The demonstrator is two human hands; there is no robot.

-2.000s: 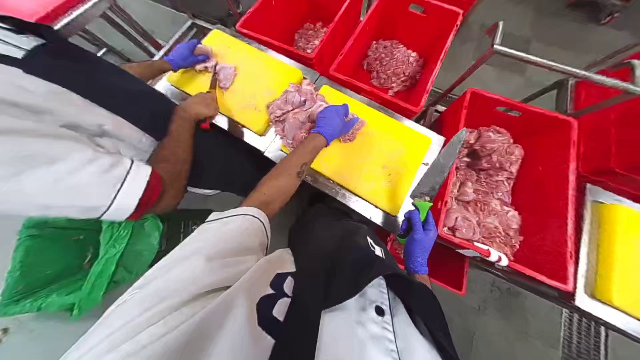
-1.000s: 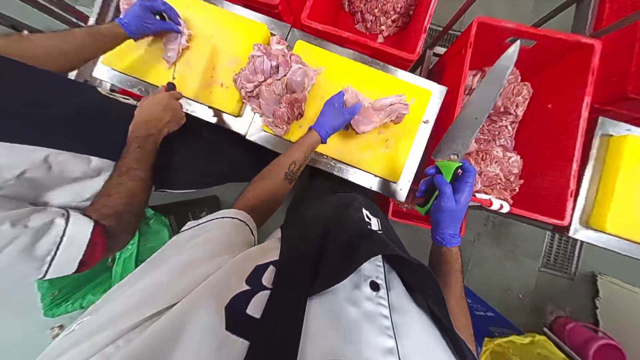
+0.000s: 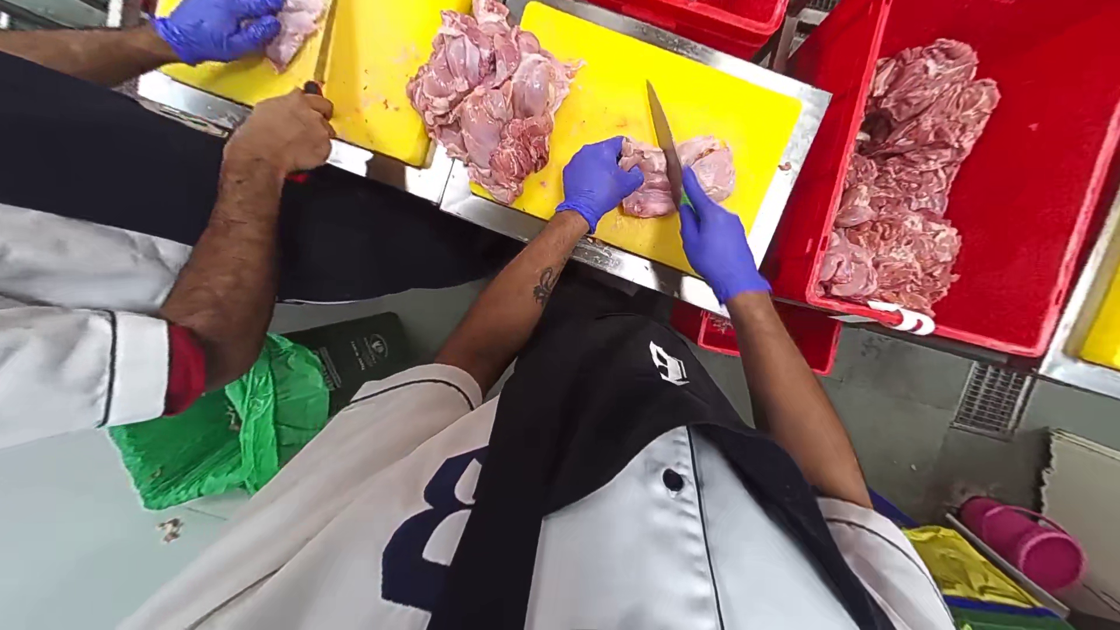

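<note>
My left hand [image 3: 600, 182], in a blue glove, grips the left end of a piece of raw meat [image 3: 649, 194] on the yellow cutting board [image 3: 604, 52]. My right hand [image 3: 719, 234], also gloved, is closed around the mostly hidden green handle of a knife [image 3: 665, 131]. The knife's blade lies across the meat, its tip pointing away from me. Left of my hands, a heap of raw meat [image 3: 494, 96] rests over the edges of two yellow boards.
Right of the board stands a red crate [image 3: 1032, 175] holding raw meat [image 3: 919, 175]. At left, a co-worker's gloved hand [image 3: 219, 31] holds meat, and their bare hand [image 3: 280, 131] holds a knife. Below them is a green plastic bag [image 3: 262, 411].
My right hand has brought the knife from beside the red crate left onto the meat on the board. My left hand has stayed on a piece, now clear of the heap.
</note>
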